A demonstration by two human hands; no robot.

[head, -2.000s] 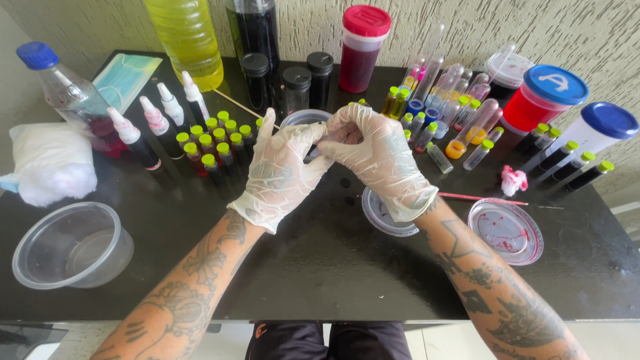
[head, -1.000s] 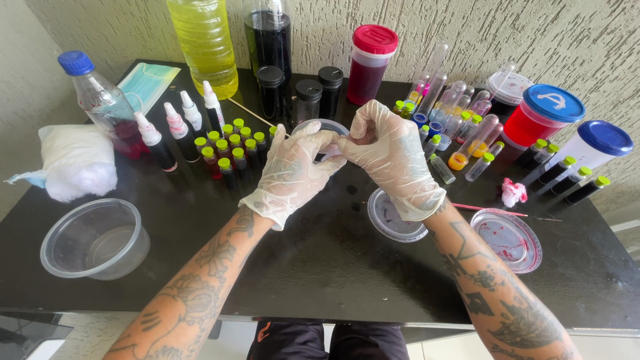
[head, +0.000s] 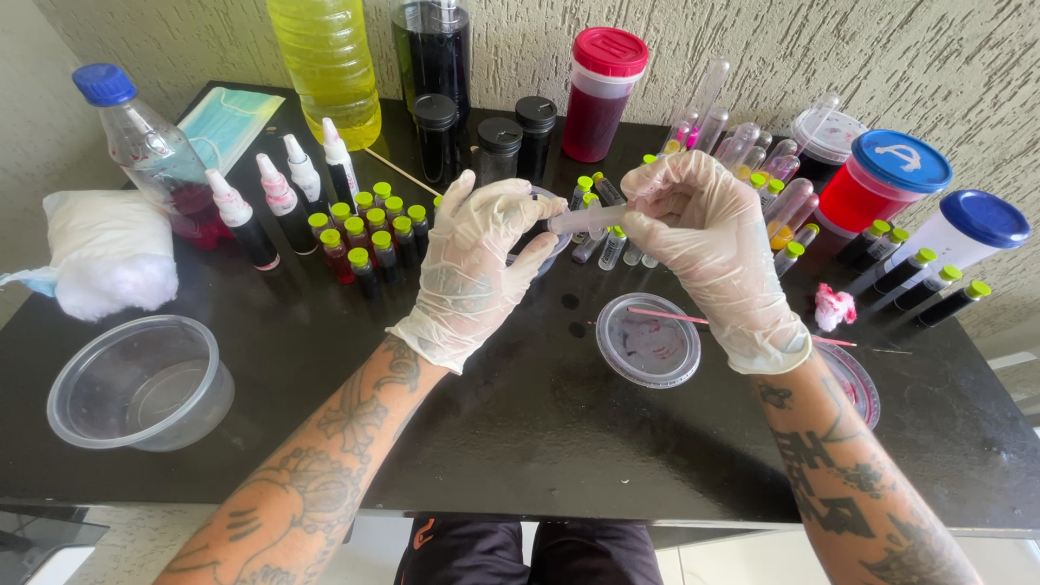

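Observation:
Both hands wear translucent white gloves. A whitish plastic tube, possibly a syringe [head: 589,219], lies level between them. My right hand [head: 707,244] pinches its right end between thumb and curled fingers. My left hand [head: 479,264] has its thumb and forefinger apart at the tube's left end; whether they touch it is unclear. Just below the tube is a clear round tub [head: 546,258] with dark contents, partly hidden by my left hand. Small vials with lime-green caps [head: 613,250] stand behind the tube. A clear round lid [head: 648,349] with reddish smears lies nearer, a pink stick across it.
Left are an empty clear bowl [head: 138,386], cotton wool [head: 118,276], dropper bottles [head: 288,207] and green-capped vials [head: 363,268]. Behind stand a yellow-liquid bottle [head: 329,77], black-lidded jars [head: 498,150] and a red-lidded jar [head: 601,101]. Right are test tubes [head: 788,215] and a blue-lidded red tub [head: 881,179].
My hands were close together; now they are apart, with the whitish tube showing between them. My right hand has moved right, and more of the round lid is visible.

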